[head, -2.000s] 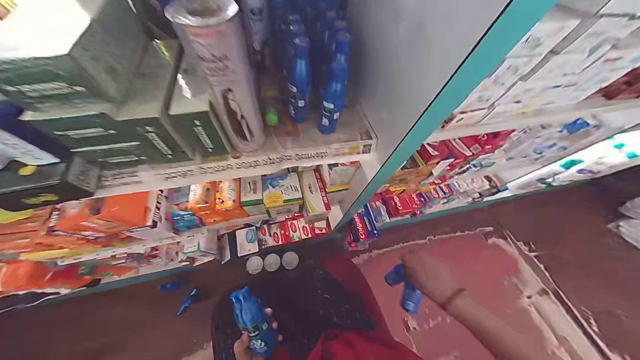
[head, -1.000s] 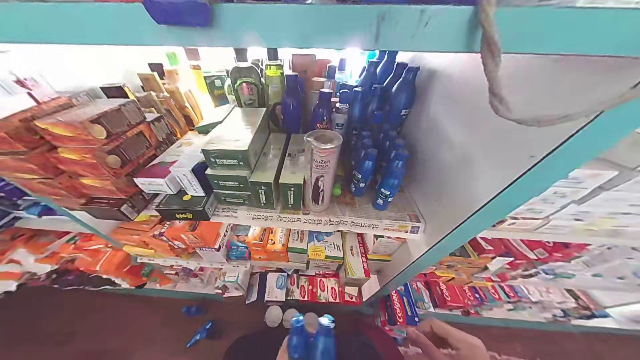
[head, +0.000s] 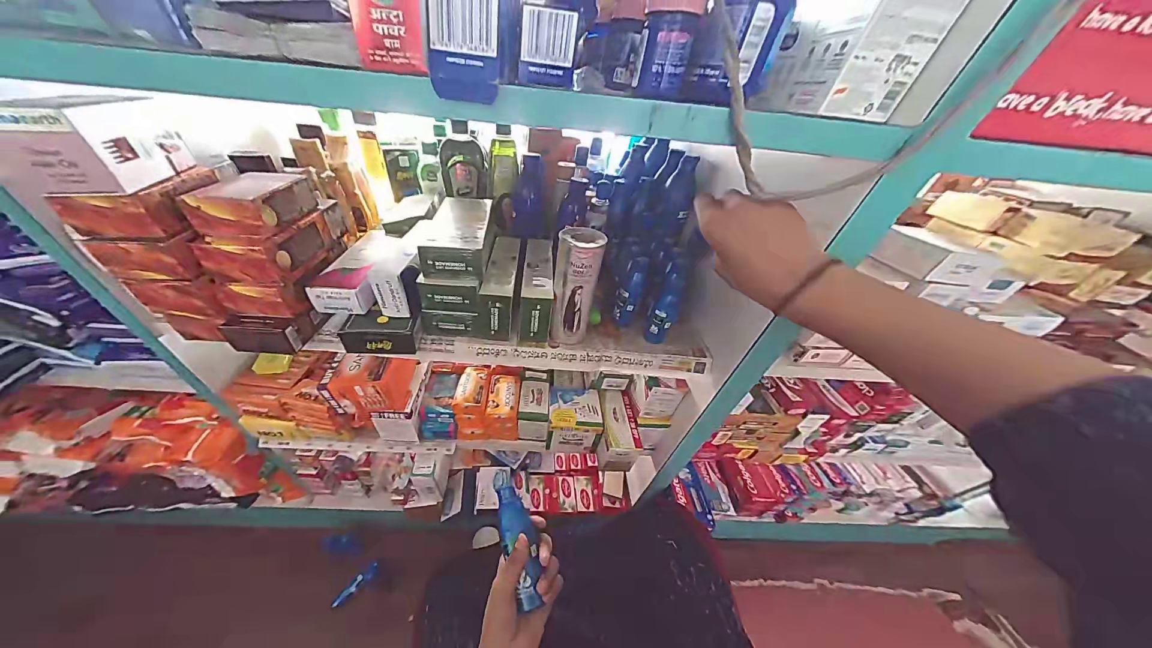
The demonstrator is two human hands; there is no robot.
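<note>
My left hand (head: 522, 585) grips a small blue plastic bottle (head: 519, 540) upright, slightly tilted, over my lap. On the shelf, my right hand (head: 751, 247) reaches in at the right end of a cluster of blue bottles (head: 652, 193); its fingertips are beside a tall bottle at the back, and whether they hold one is hidden. Two shorter blue bottles (head: 666, 306) stand in front of that cluster. A pinkish cylindrical container (head: 579, 283) stands left of them, next to green boxes (head: 454, 247).
A rope (head: 740, 117) hangs from the upper shelf (head: 576, 108) near my right hand. Orange-brown boxes (head: 256, 202) are stacked at left. Soap and toothpaste boxes (head: 765, 486) fill lower shelves. A blue pen-like object (head: 355, 585) lies on the floor.
My right hand, low by the floor with blue pieces in it two seconds ago, is now raised at the shelf's blue bottles. My left hand still holds blue bottle stock. The view has tilted up.
</note>
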